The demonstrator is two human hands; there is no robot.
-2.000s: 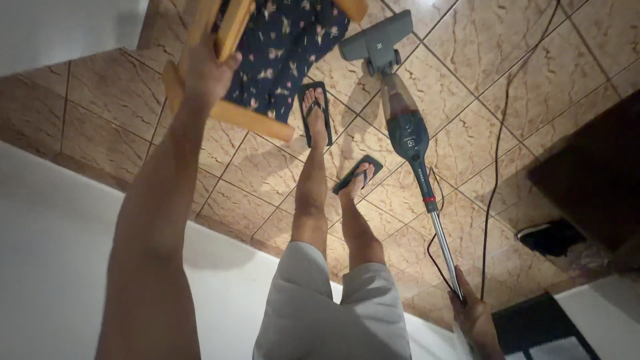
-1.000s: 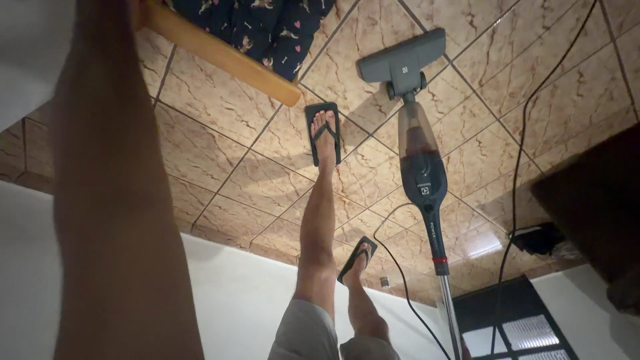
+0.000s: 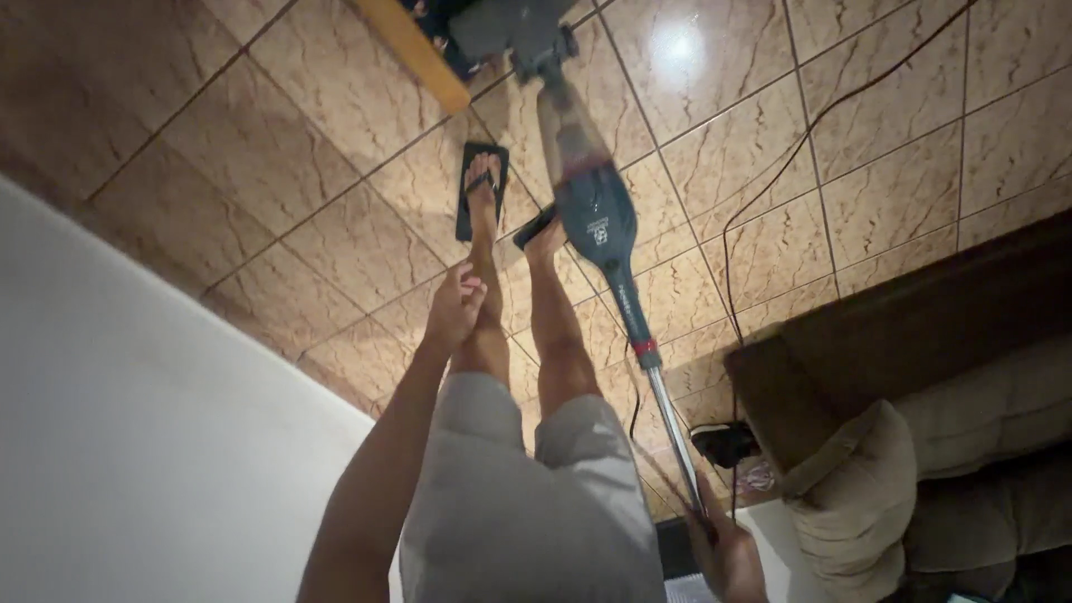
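My right hand (image 3: 727,548) is closed around the handle end of an upright stick vacuum cleaner (image 3: 596,213), at the end of its metal tube (image 3: 672,427). The vacuum's dark floor head (image 3: 515,29) is at the top of the view, blurred, overlapping a dark patterned cushion beside a wooden furniture leg (image 3: 419,59). My left hand (image 3: 459,303) hangs in front of my shin with its fingers loosely curled and nothing seen in it. Both feet wear dark flip-flops (image 3: 463,219); the vacuum body partly covers one of them.
A power cord (image 3: 727,251) winds over the tiled floor (image 3: 737,159) on the right. A sofa with a cushion (image 3: 863,494) stands at the lower right, a dark shoe (image 3: 725,444) beside it. A white wall (image 3: 167,419) borders the left.
My left hand, on the wooden furniture two seconds ago, is now off it and in front of my leg. The vacuum, held in my right hand, now has its head by the wooden piece.
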